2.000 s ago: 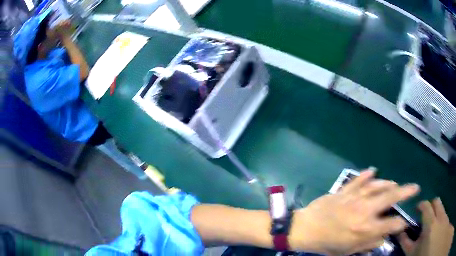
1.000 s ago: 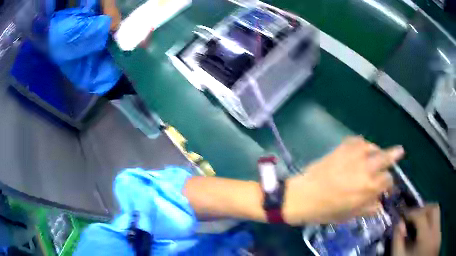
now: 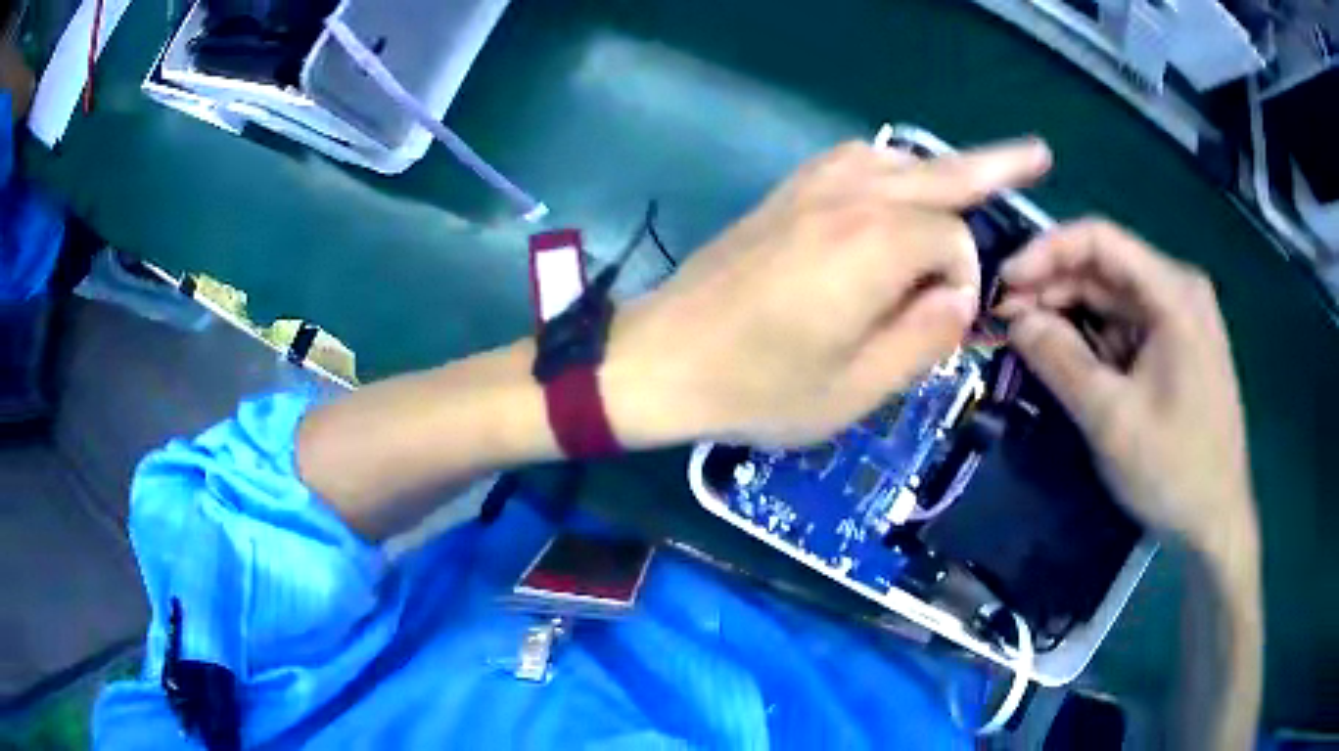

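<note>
An open white housing (image 3: 1079, 660) with rounded corners lies in front of me. It holds a blue circuit board (image 3: 822, 506) with white connectors and a large black block (image 3: 1028, 514). My left hand (image 3: 822, 294), with a dark red wrist strap, reaches over the board, index finger extended and other fingers curled. My right hand (image 3: 1145, 367) is at the far side of the housing, its thumb and fingertips pinched on thin reddish wires (image 3: 1000, 316). The fingertips of both hands are close together. Whether my left fingers hold anything is hidden.
Another open white unit (image 3: 404, 110) stands at the upper left on the green bench (image 3: 661, 110), with a pale flat cable (image 3: 441, 129) hanging out. More white units (image 3: 1175, 44) are at the upper right. Yellow pieces (image 3: 301, 341) lie along the bench edge. A blue sleeve shows at the far left.
The view has swung down and right, so the upper-left unit has shifted towards the edge and the housing shows more fully. My fingertips have come together over the wires.
</note>
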